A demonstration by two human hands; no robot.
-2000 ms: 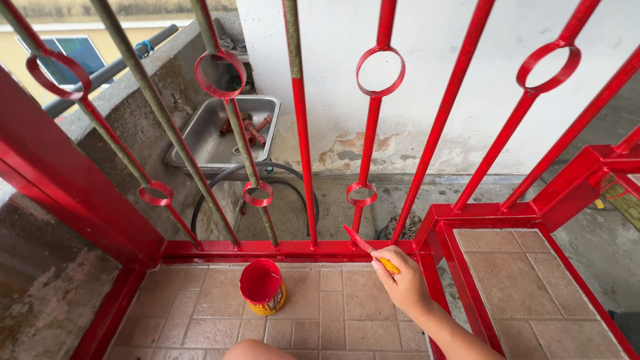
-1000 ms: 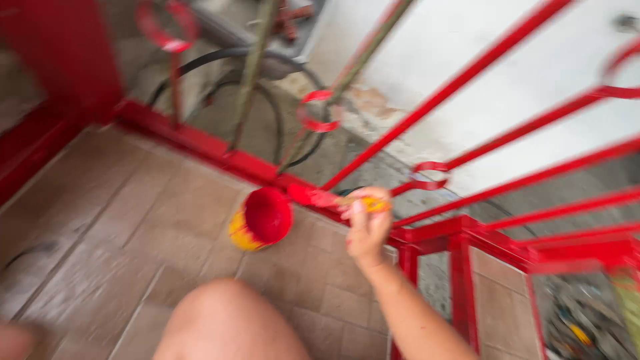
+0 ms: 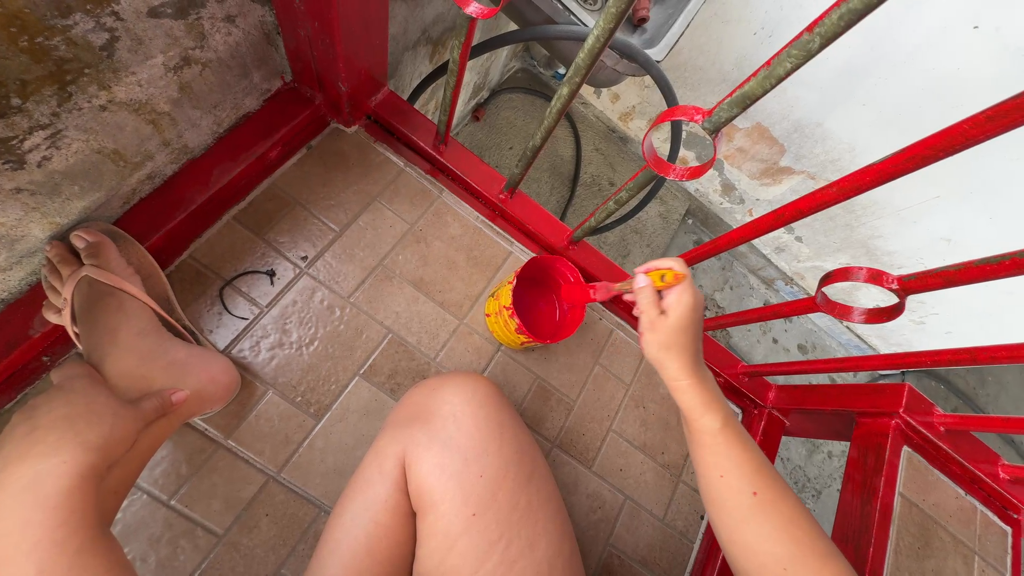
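Note:
My right hand (image 3: 668,316) grips the yellow handle of a paintbrush (image 3: 612,290). The brush's red-coated end reaches over the mouth of a yellow paint can (image 3: 512,316) holding red paint. The can stands on the floor tiles, close to the bottom rail (image 3: 512,220) of a metal railing. Above the hand, a round bar with a ring (image 3: 680,142) is partly red and partly dull greenish-brown; a nearby bar (image 3: 568,92) is mostly unpainted. At lower left, my left hand (image 3: 96,408) lies against my ankle, thumb showing and its other fingers hidden.
A foot in a flip-flop (image 3: 148,280) rests near the red base of the stained wall (image 3: 136,104). A thin black strip (image 3: 232,292) lies on the tiles. Beyond the railing are a black hose (image 3: 668,84) and a metal sink (image 3: 668,36). My bent knee (image 3: 464,416) is beside the can.
The brush has gone from the railing's bottom rail to the mouth of the paint can, still in my right hand. The view has swung down and left.

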